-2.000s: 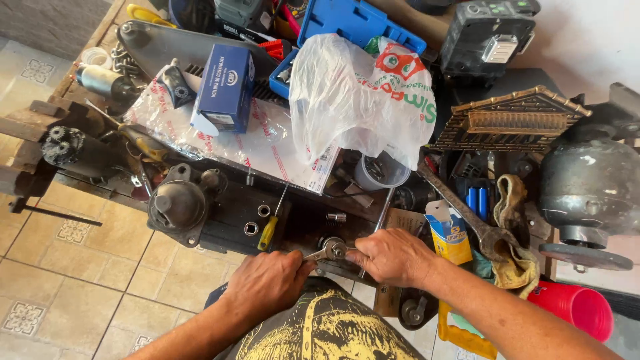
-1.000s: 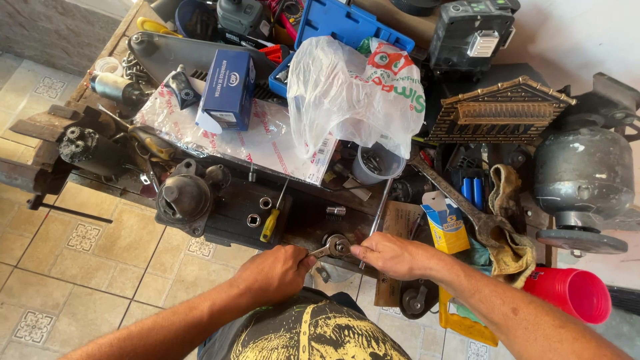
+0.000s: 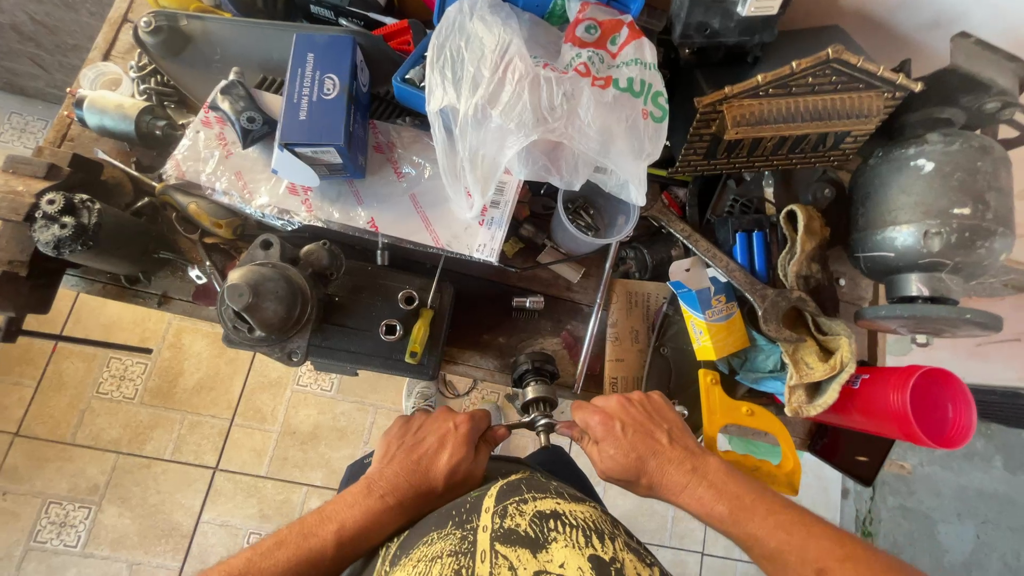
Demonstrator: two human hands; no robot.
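Note:
Between my hands, just off the bench's front edge, is a metal starter drive gear assembly (image 3: 538, 392) with its shaft pointing toward me. My left hand (image 3: 436, 448) grips a small metal tool, probably a wrench, whose end meets the assembly. My right hand (image 3: 636, 440) closes on a short metal piece on the other side; most of it is hidden by the fingers. A cast starter housing (image 3: 268, 300), two sockets (image 3: 391, 330) and a yellow-handled screwdriver (image 3: 419, 336) rest on and beside a black case at the left. Another socket (image 3: 528, 302) lies on the bench.
A plastic bag (image 3: 520, 104) and a blue box (image 3: 324, 104) lie over a wrapped flat package (image 3: 400, 192). At the right are a large wrench (image 3: 720, 260), a yellow saw handle (image 3: 788, 472), a red cup (image 3: 904, 404) and a bench grinder (image 3: 932, 208).
The gear assembly now shows more fully between my hands, its shaft end toward me. Both hands remain closed on the metal pieces. The view has shifted somewhat.

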